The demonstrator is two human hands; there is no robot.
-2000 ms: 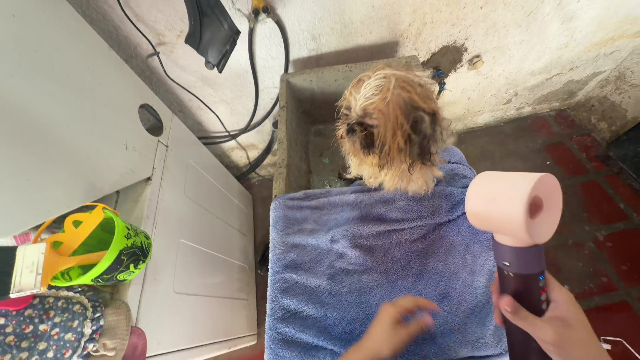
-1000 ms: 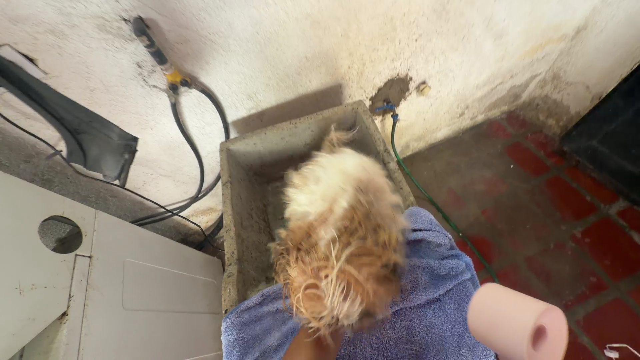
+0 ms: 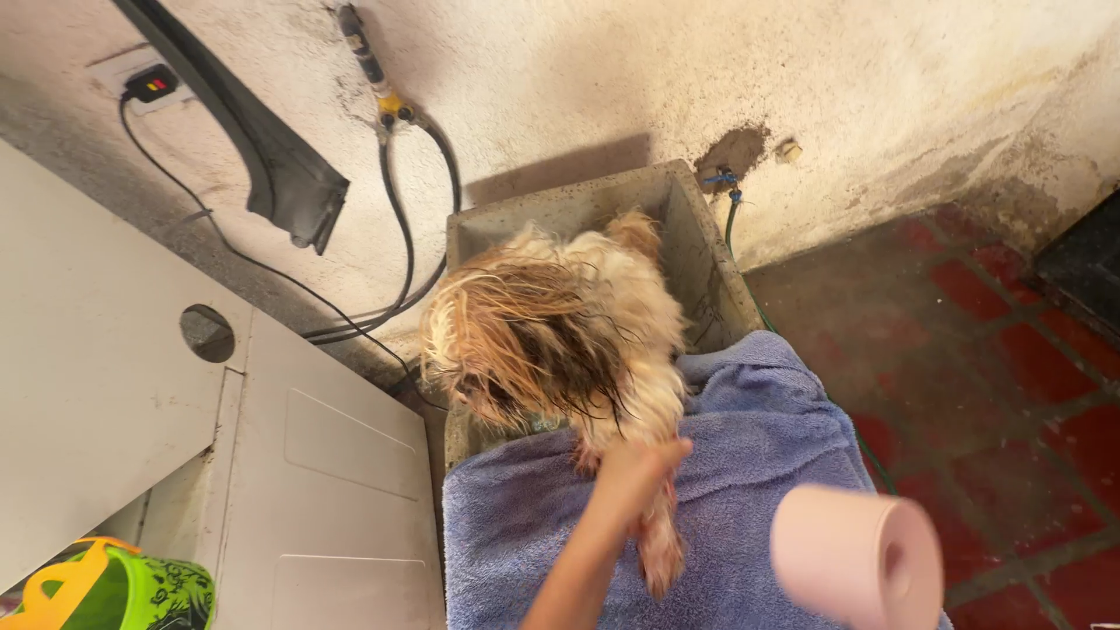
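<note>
A wet, long-haired tan and white dog point(image 3: 542, 324) is in a concrete basin point(image 3: 717, 262), leaning over its near edge. A blue towel point(image 3: 752, 455) drapes over that edge. My left hand point(image 3: 634, 477) is closed around one of the dog's front legs, whose paw point(image 3: 661, 551) hangs over the towel. At the lower right is the pink head of a hair dryer point(image 3: 853, 556); its handle is below the frame, and so is my right hand. The dog's far body is partly hidden behind its head.
A white appliance point(image 3: 341, 490) stands left of the basin. A green bucket point(image 3: 166, 591) is at the lower left. Black hoses point(image 3: 407, 227) and a plugged-in cord point(image 3: 236, 249) run along the wall. A green hose point(image 3: 766, 315) passes right of the basin, over red floor tiles point(image 3: 1041, 372).
Two seconds ago my left hand was apart from the dog, over the towel; now it holds a front leg. The dog has come forward over the towel. My right hand has left the view.
</note>
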